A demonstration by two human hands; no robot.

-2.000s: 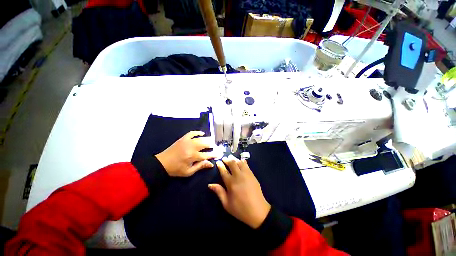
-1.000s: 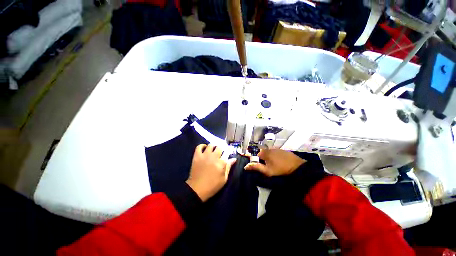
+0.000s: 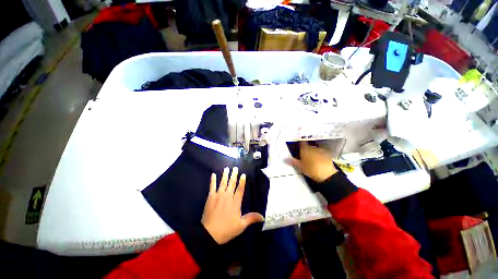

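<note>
The dark navy garment panel (image 3: 183,188) lies on the white table, left of and under the needle area of the sewing machine (image 3: 338,117). A white strip (image 3: 214,146) runs across the panel to the presser foot (image 3: 249,152). My left hand (image 3: 225,204) lies flat on the panel in front of the presser foot, fingers apart, holding nothing. My right hand (image 3: 315,162) reaches under the machine arm, right of the needle. Its fingertips are beside a small dark patch, perhaps cloth; I cannot tell if they grip it.
Yellow snips (image 3: 346,168) and a flat black rectangle (image 3: 389,165) lie right of my right hand. A pale blue trough (image 3: 128,71) with dark cloth (image 3: 188,79) is behind the table. A wooden-handled rod (image 3: 224,48) stands behind the needle end.
My left hand has flattened on the panel, lower from the needle. My right hand has moved from beside the presser foot to under the machine arm. The panel lies more spread out at left.
</note>
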